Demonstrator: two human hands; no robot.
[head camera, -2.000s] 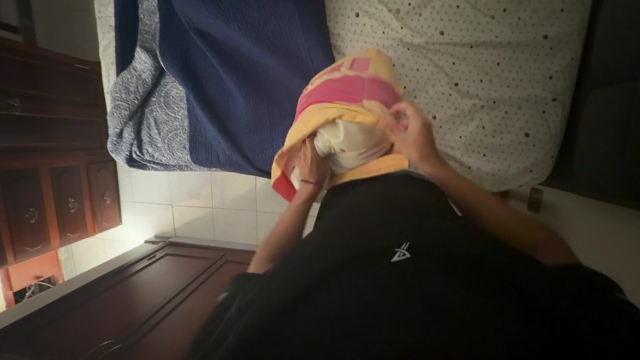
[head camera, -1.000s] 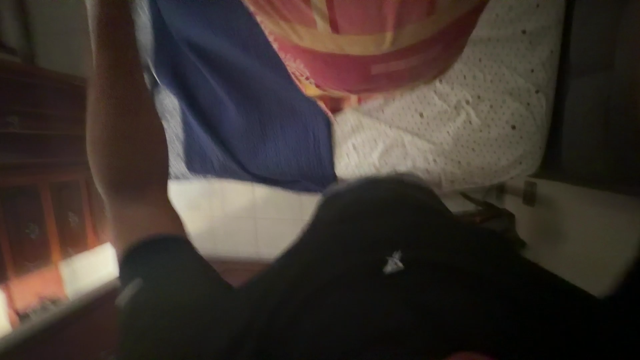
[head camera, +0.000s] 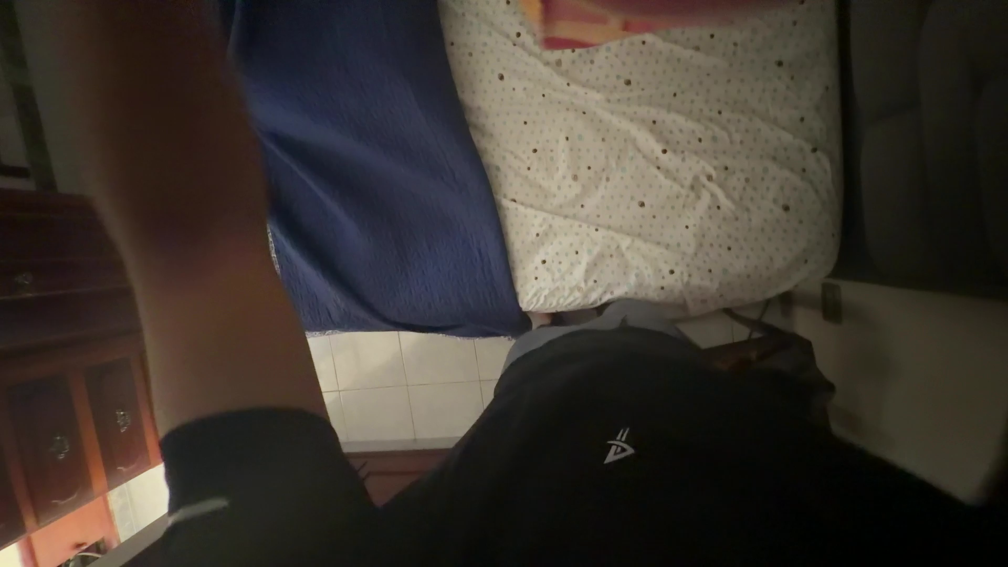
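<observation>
Neither of my hands is in the picture; my left forearm reaches up past the top edge at the left. At the top right of centre hangs the lower edge of a pink, red and yellow cloth, cut off by the frame. Below it lies a white fitted sheet with small dots on the bed. A dark blue bedspread covers the bed's left part. Whether a hand touches the coloured cloth is hidden.
Wooden drawers with metal pulls stand at the left. Pale floor tiles show below the bed. A dark padded surface is on the right, and a dark bag-like object sits near the bed's corner.
The coloured cloth, bunched around something white in both hands two seconds ago, was spread out one second ago. Now only its edge shows at the top. Both hands have left the view.
</observation>
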